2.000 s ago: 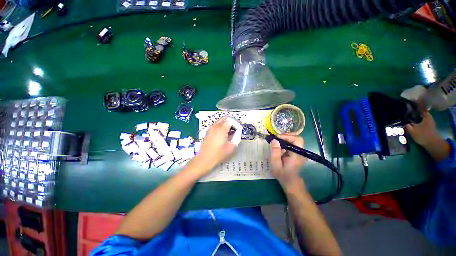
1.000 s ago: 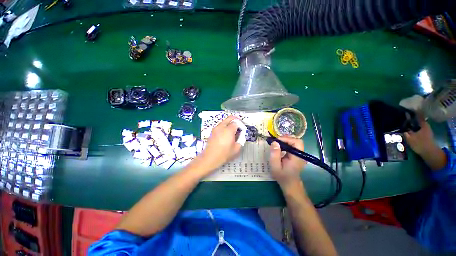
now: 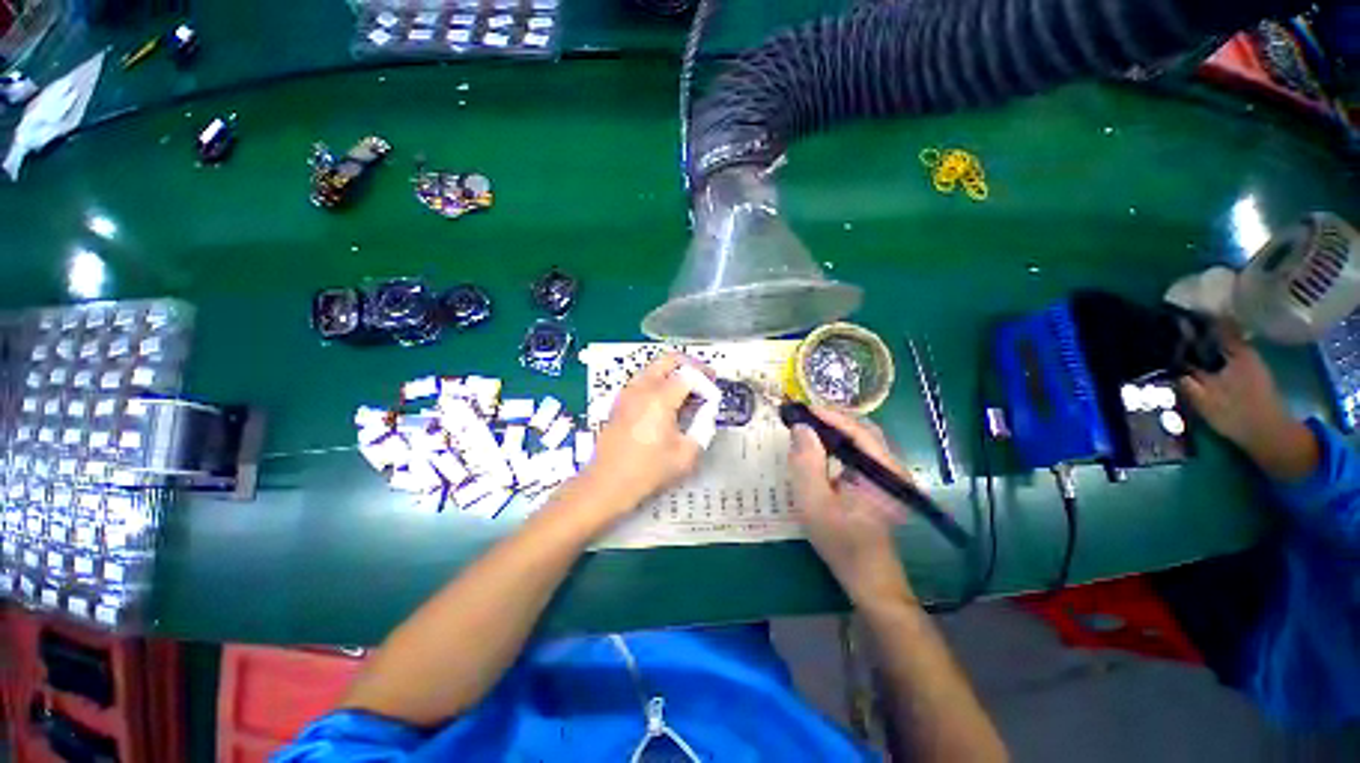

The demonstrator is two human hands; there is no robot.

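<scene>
A small dark round unit (image 3: 735, 403) lies on the cream work sheet (image 3: 716, 499). My left hand (image 3: 656, 425), with white finger cots, is at its left side; the fingertips hide whether they grip it or a small part. My right hand (image 3: 846, 485) holds the black soldering iron (image 3: 880, 474), slightly blurred, its tip end pointing toward the unit near the tin's rim. The yellow-rimmed tip cleaner tin (image 3: 843, 368) stands at the sheet's upper right. A loose pile of white rectangular parts (image 3: 463, 444) lies left of the sheet.
Fume extractor cone (image 3: 746, 268) hangs beyond the sheet. Dark units (image 3: 400, 309) lie at upper left. Tweezers (image 3: 932, 410) and blue soldering station (image 3: 1052, 385) are right. Solder spool (image 3: 202, 443) and blister tray (image 3: 97, 462) are left. A neighbour's hand (image 3: 1245, 395) is near a small fan (image 3: 1301, 279).
The iron has drawn back from the unit and turned more steeply in my right hand. The yellow bands and the far electronic parts have moved left. My left hand stays beside the unit.
</scene>
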